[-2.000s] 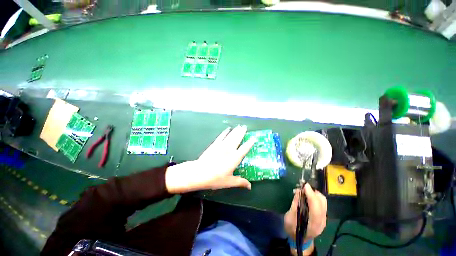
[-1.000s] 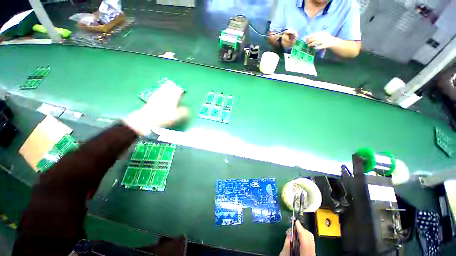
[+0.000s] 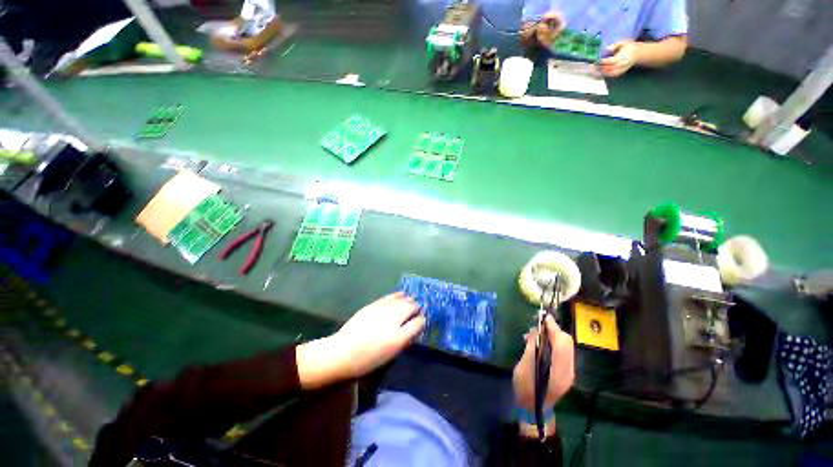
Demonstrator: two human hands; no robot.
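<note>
A bright blue board lies on the bench in front of me, with no green panel on it. My left hand is at its left edge, fingers close together and touching it; whether they grip it is unclear. My right hand holds a black soldering iron, its tip over the round cream tub. A green board panel lies tilted on the belt, left of another green panel.
A green panel, red-handled cutters and cardboard under another panel lie left. A yellow block, dark grey box and green-flanged reel stand right. Opposite, a person's hands hold a green panel.
The green panel that was on the blue board now lies on the belt. My left hand has come back from the belt to the blue board. The iron stays at the tub.
</note>
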